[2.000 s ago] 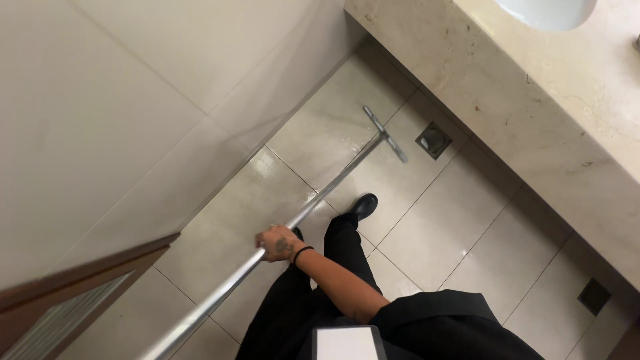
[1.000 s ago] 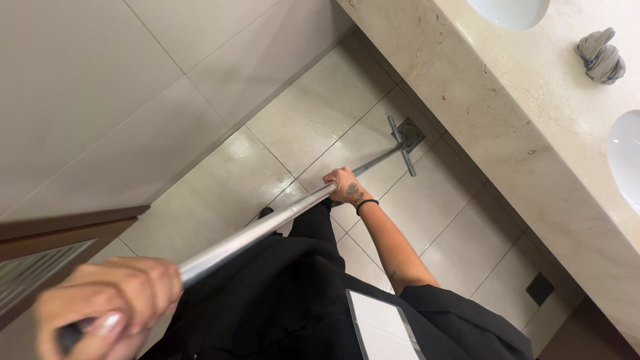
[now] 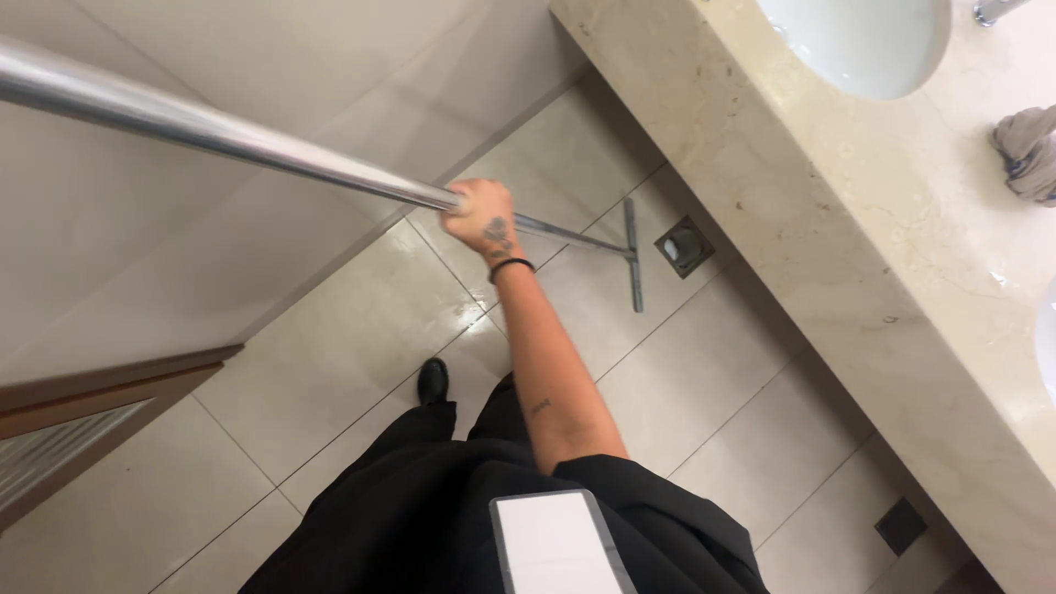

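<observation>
My right hand (image 3: pixel 483 216) is closed around the metal pole (image 3: pixel 239 136) of a floor squeegee. From the upper left edge the pole runs down through the hand to the floor. The narrow squeegee head (image 3: pixel 632 227) rests on the tiles, just left of a square floor drain (image 3: pixel 684 247). Something pale shows inside the drain's opening. A dark band circles my right wrist. My left hand is out of view, as is the pole's upper end.
A stone counter (image 3: pixel 825 214) with a basin (image 3: pixel 866 41) and crumpled cloth (image 3: pixel 1027 155) borders the right. Left are a wall (image 3: pixel 330 173) and a wood-framed louvred panel (image 3: pixel 74 445). A black shoe (image 3: pixel 432 381) stands on wet-looking tiles. A second drain (image 3: pixel 901 525) lies lower right.
My left hand, on the pole's end one second ago, has left view. The pole now comes from the upper left instead of the lower left. The squeegee head has moved off the drain's edge.
</observation>
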